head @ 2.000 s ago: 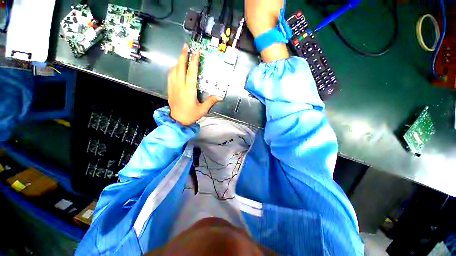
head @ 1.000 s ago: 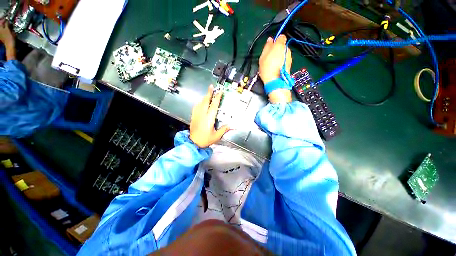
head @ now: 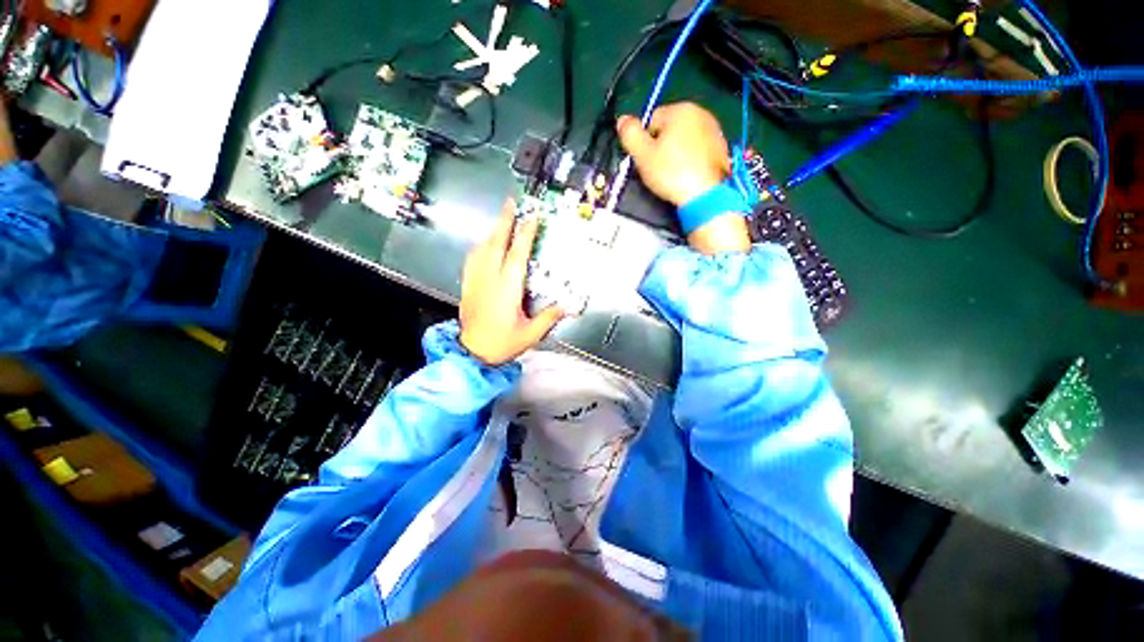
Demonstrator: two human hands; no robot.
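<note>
A green-white circuit board lies on the bench in front of me, with black leads and yellow-tipped plugs at its far edge. My left hand grips its left side, fingers along the edge and thumb at the near edge. My right hand, with a blue wrist strap, is beyond the board's far right corner. Its curled fingers close on the blue cable just above the connectors; the fingertips are partly hidden. A black remote control lies right of my right wrist, partly covered by it.
Two wired boards lie at left, near a white sheet. White splayed pieces lie behind. At right are a blue stick, looped black cable, tape roll, orange-red box and small green board. Another person's sleeve shows at left.
The view has shifted. My right hand has left its place over the remote and moved to the blue cable near the connectors. My left hand stays on the board.
</note>
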